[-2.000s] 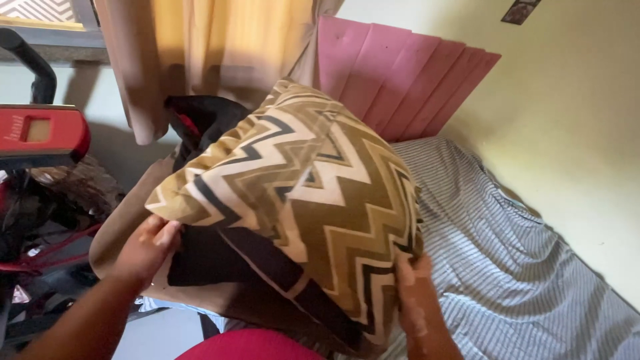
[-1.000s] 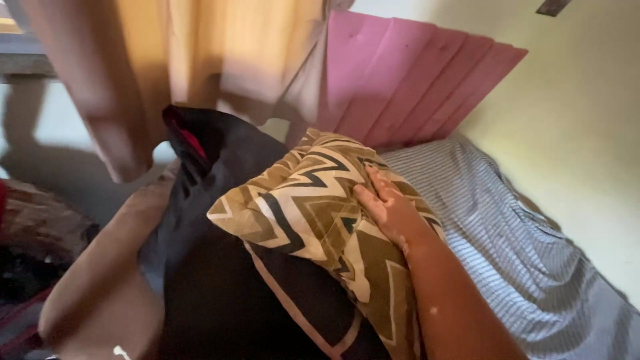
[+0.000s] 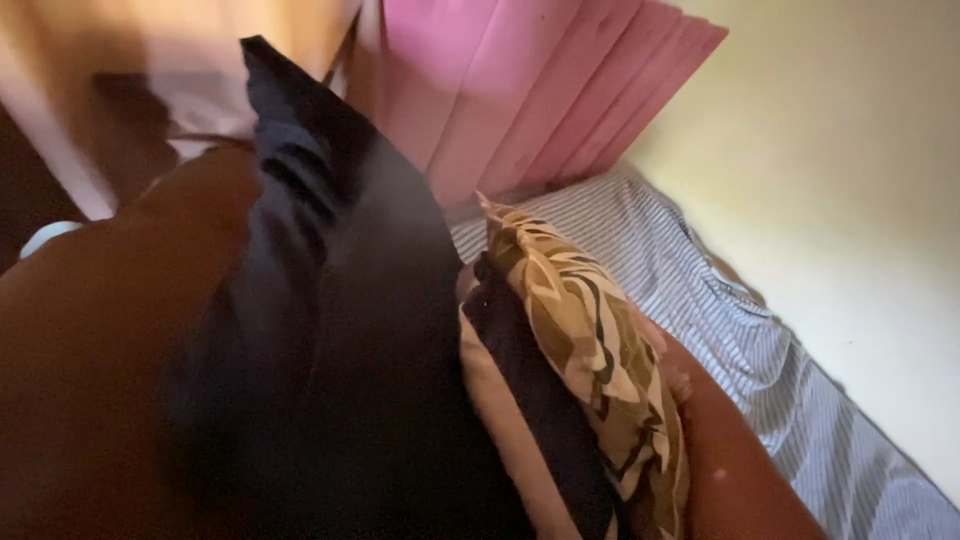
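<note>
A dark fabric cushion or cushion cover (image 3: 390,300) stands large in the middle of the head view, its pointed corner up. Pressed along its right is a cushion with a brown, cream and black zigzag pattern (image 3: 577,322), creased along its upper edge. Between them lies a dark cloth with a pale band (image 3: 502,405). My right hand (image 3: 667,364) is against the far right side of the patterned cushion, with its fingers hidden. I cannot see my left hand; a broad brown shape at the left, my forearm or part of a chair, runs behind the dark fabric.
A grey-and-white striped sheet (image 3: 735,337) covers the surface at the right, along a pale wall (image 3: 847,187). Pink folded panels (image 3: 517,90) lean behind it. Light tan curtains (image 3: 202,45) hang at the upper left.
The patterned cushion, broad across the view before, now shows narrow and turned edge-on. My right hand has moved from its top to its right side. The dark fabric stands up larger. The view is closer.
</note>
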